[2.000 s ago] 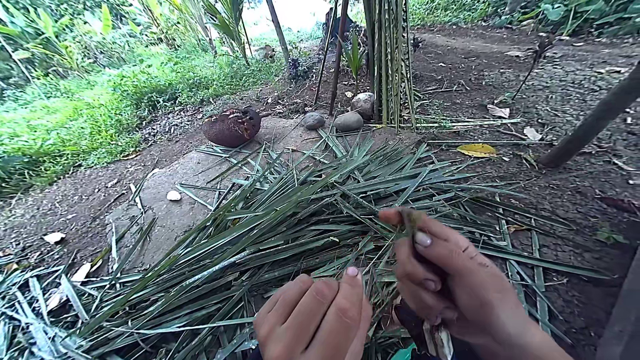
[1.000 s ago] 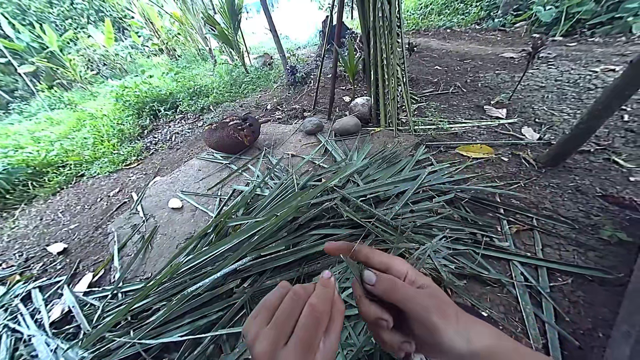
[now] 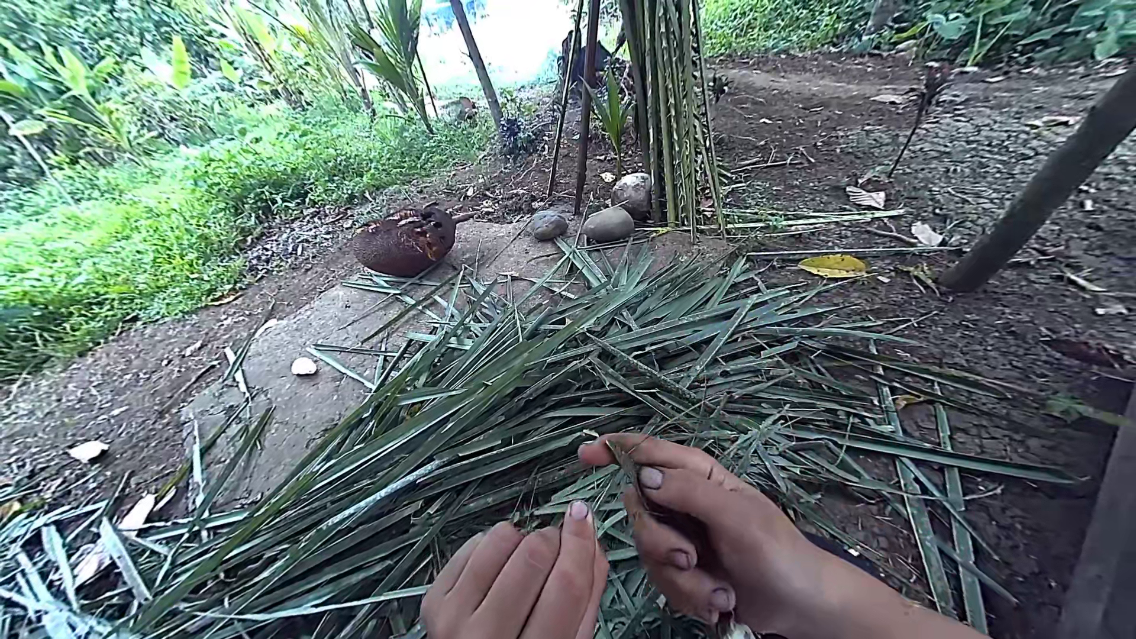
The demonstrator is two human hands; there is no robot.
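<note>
A heap of long green palm leaf strips (image 3: 532, 382) covers the ground and part of a flat rock. Over its near edge, my right hand (image 3: 710, 524) pinches a thin greenish-brown leaf strip (image 3: 625, 461) between thumb and index finger; its other fingers curl around something dark and pale, mostly hidden. Just to the left, my left hand (image 3: 524, 577) is curled, knuckles up, with the index fingertip pointing up. Its thumb is out of sight, and whether it holds anything cannot be told.
Behind the heap lie a brown coconut-like husk (image 3: 404, 244), rounded stones (image 3: 609, 224) and a flat grey rock (image 3: 311, 355). A bundle of upright thin green stalks (image 3: 670, 115) stands beyond. A slanted wooden pole (image 3: 1047, 186) rises at right; a yellow leaf (image 3: 834, 266) lies on the soil.
Two seconds ago my hands were farther apart; they came closer together. Since one second ago, the right index fingertip has moved slightly away from the left hand.
</note>
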